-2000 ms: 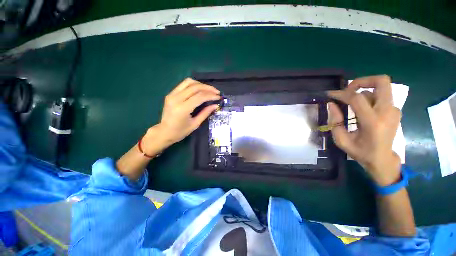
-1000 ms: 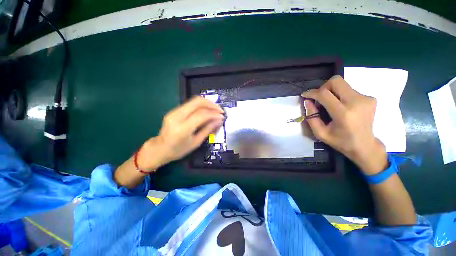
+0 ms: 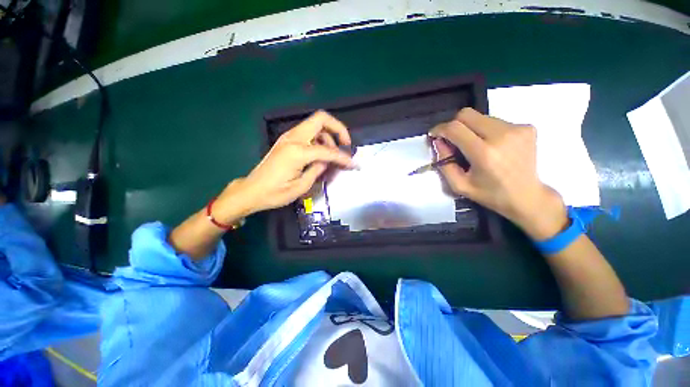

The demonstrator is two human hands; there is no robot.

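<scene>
An open-backed tablet unit lies in a black foam tray [image 3: 484,178]. Its silver battery [image 3: 390,200] shines brightly, and the speckled mainboard [image 3: 314,225] with a yellow patch shows at its left end. My left hand [image 3: 291,166] is over the tablet's upper left part, fingers bent; whether the fingertips hold something small cannot be told. My right hand [image 3: 495,162] is over the battery's right end and holds a slim dark tool, perhaps tweezers [image 3: 433,165], with its yellowish end pointing left. Its thumb and forefinger are close together near the battery's upper right corner.
A flat white sheet [image 3: 564,113] lies right of the tray, partly behind my right hand. A creased white sheet [image 3: 669,143] lies farther right. A black inline device [image 3: 91,204] with a cable is at the left. A white bench edge [image 3: 303,34] runs along the back. A blue sleeve shows far left.
The tray and sheets now appear farther left and higher, and the tray is more tilted. My left hand has moved from the mainboard toward the battery's upper left. My right hand still holds the slim tool.
</scene>
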